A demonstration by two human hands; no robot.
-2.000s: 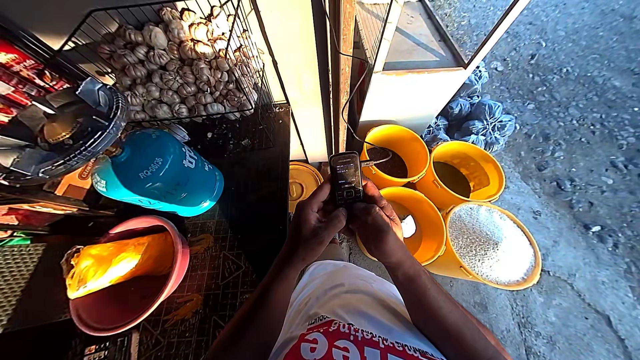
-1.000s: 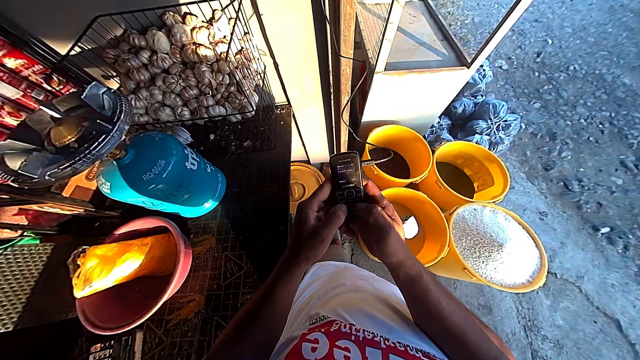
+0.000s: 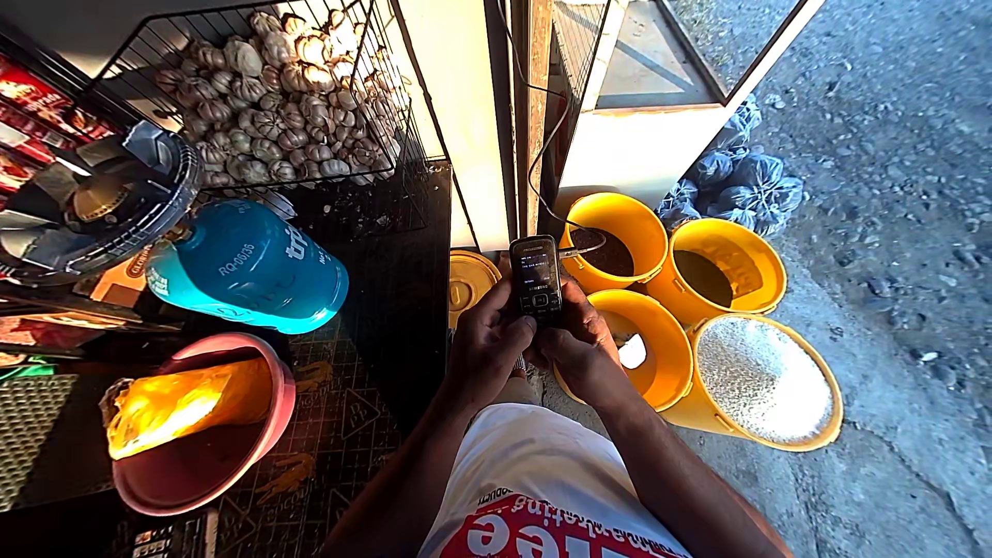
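A black Samsung keypad phone (image 3: 536,275) is held upright between both hands, its screen lit with small text. My left hand (image 3: 490,337) wraps the phone's left side, thumb over the lower keys. My right hand (image 3: 585,337) grips the right side, its thumb at the bottom edge. A dark cable (image 3: 535,167) hangs from above and loops to a plug at the phone's right side. Just beyond the hands are a yellow lid (image 3: 470,279) and a yellow bucket with dark contents (image 3: 655,236).
Left: wire basket of garlic bulbs (image 3: 263,116), teal gas cylinder (image 3: 248,263) with burner, pink basin (image 3: 283,403) holding a yellow plastic bag (image 3: 194,403). Right: several yellow buckets, one filled with white grains (image 3: 763,380), knotted plastic bags (image 3: 748,190) and gravel ground (image 3: 891,194). A wooden post (image 3: 536,116) stands ahead.
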